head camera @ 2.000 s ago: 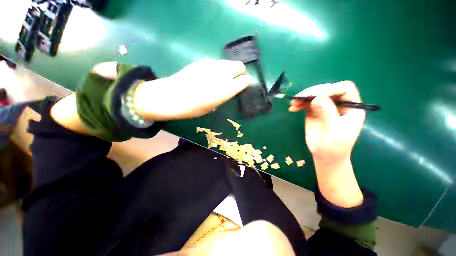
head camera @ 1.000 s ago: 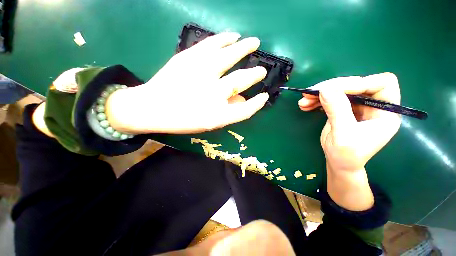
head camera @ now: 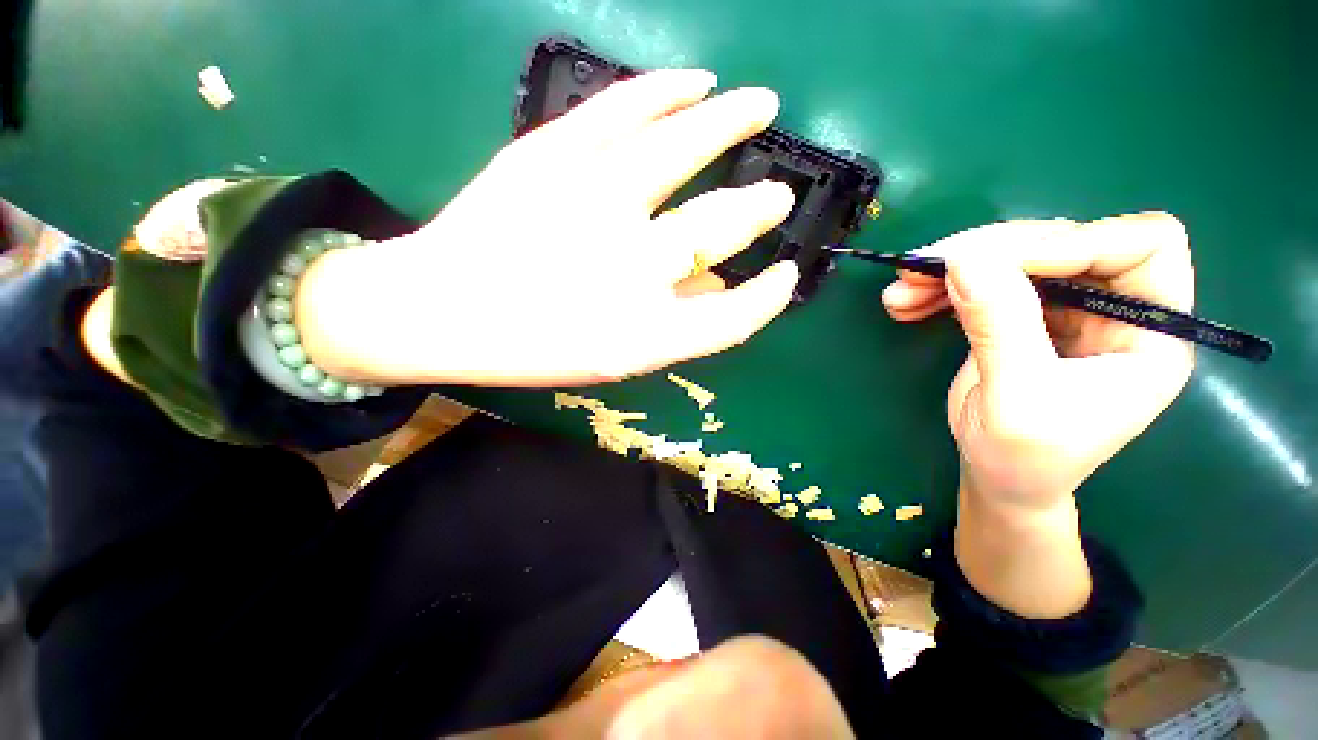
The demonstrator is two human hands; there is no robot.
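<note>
A black plastic phone housing lies flat on the green tabletop, its middle hidden under my left hand. My left hand is spread over it, fingers apart and pressing on it, with a bit of yellow showing between the fingers. My right hand holds black tweezers like a pen. The tweezer tip is at the housing's lower right edge. I cannot tell if the tip holds a piece.
Yellowish backing paper scraps lie along the near edge of the green table. A pale scrap is at the upper left. A cardboard box is below the table at the lower right.
The housing has come down flat under my left hand, which was holding it raised and tilted two seconds ago. The right hand and tweezers have moved slightly right. The dark stacked housings have left the view.
</note>
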